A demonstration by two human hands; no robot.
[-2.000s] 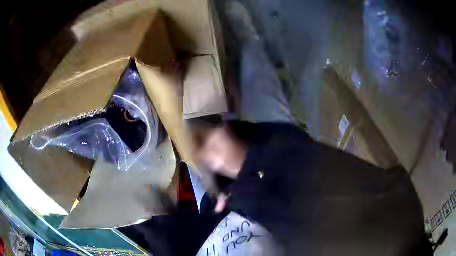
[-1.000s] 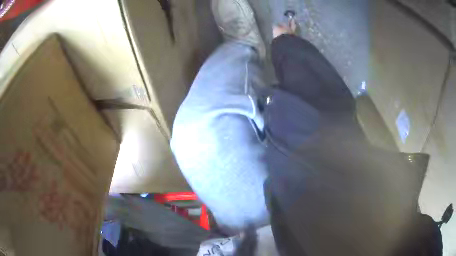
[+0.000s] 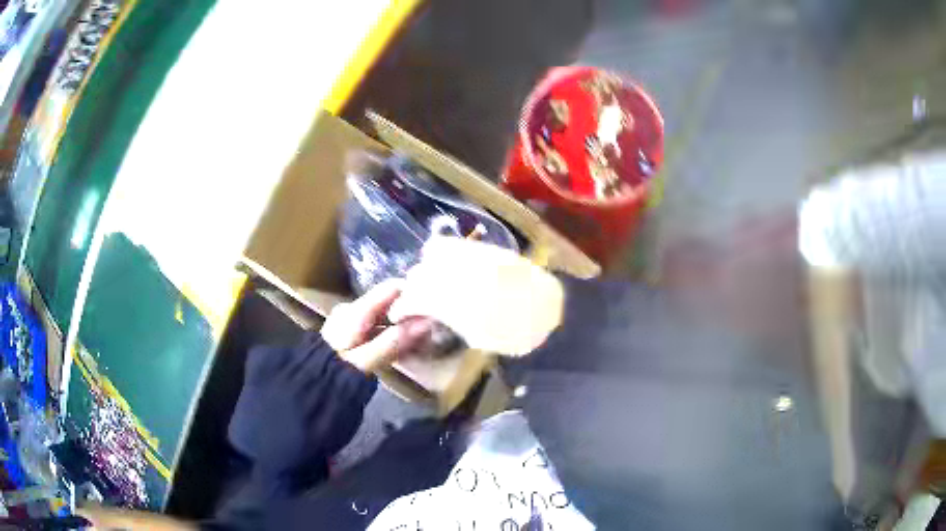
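An open cardboard carton [image 3: 296, 213] stands against the bench edge. Inside it are dark units [image 3: 389, 223] with thin wires in shiny clear plastic. My left hand [image 3: 379, 327] is over the carton's near side, its fingers bent beside a small dark part; whether it grips that part is unclear. A pale, overexposed and blurred shape at the end of my right sleeve looks like my right hand [image 3: 482, 296]. It is over the carton close to my left hand. Its fingers, and anything under them, cannot be made out.
A red round stool [image 3: 591, 135] with a worn top stands beyond the carton. The white bench top [image 3: 213, 114] has a yellow edge, with a green belt [image 3: 145, 311] to its left. A blue tray [image 3: 21, 353] is at far left. Pale clothing of another person [image 3: 882, 239] shows at right.
The view has swung from the cartons and floor to the bench side and the open carton. My right arm, earlier reaching down toward the floor, is now over the carton; my left hand has come into clear view.
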